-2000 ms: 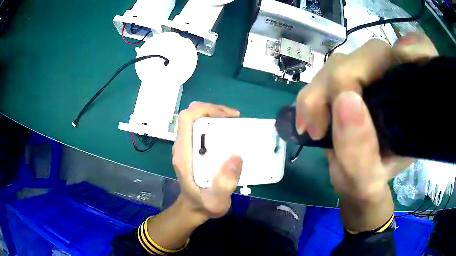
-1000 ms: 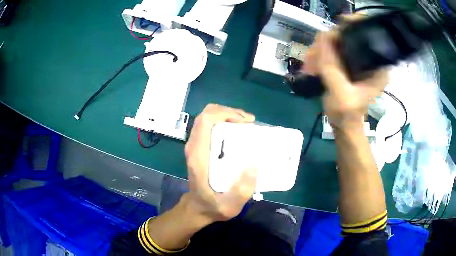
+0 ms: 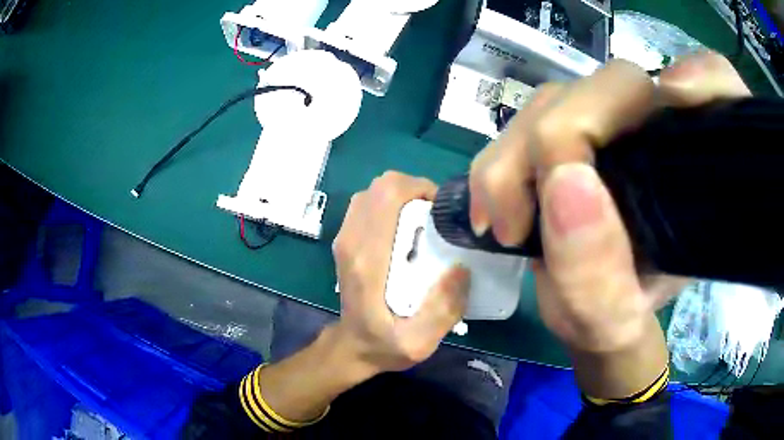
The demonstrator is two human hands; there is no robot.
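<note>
My left hand (image 3: 387, 271) grips a white unit by its left side, with the flat back cover (image 3: 494, 284) facing up and the thumb on it. A keyhole slot shows near the cover's left end. A small white knob (image 3: 461, 328) sticks out from the near edge. My right hand (image 3: 576, 206) is shut around the black electric screwdriver (image 3: 705, 189). Its ribbed nose (image 3: 453, 210) is over the cover's far edge, near the slot. The screwdriver tip and the rest of the unit are hidden.
A white housing (image 3: 288, 163) with a black cable (image 3: 198, 127) lies left on the green bench (image 3: 103, 112). Two more housings (image 3: 275, 26) lie behind it. The screw feeder (image 3: 464, 94) stands at back centre. Plastic bags (image 3: 705, 326) lie right. Blue bins (image 3: 129, 352) are below the bench.
My right hand has brought the screwdriver from the feeder back over the cover in my left hand. The held unit has shifted slightly right since the first frame.
</note>
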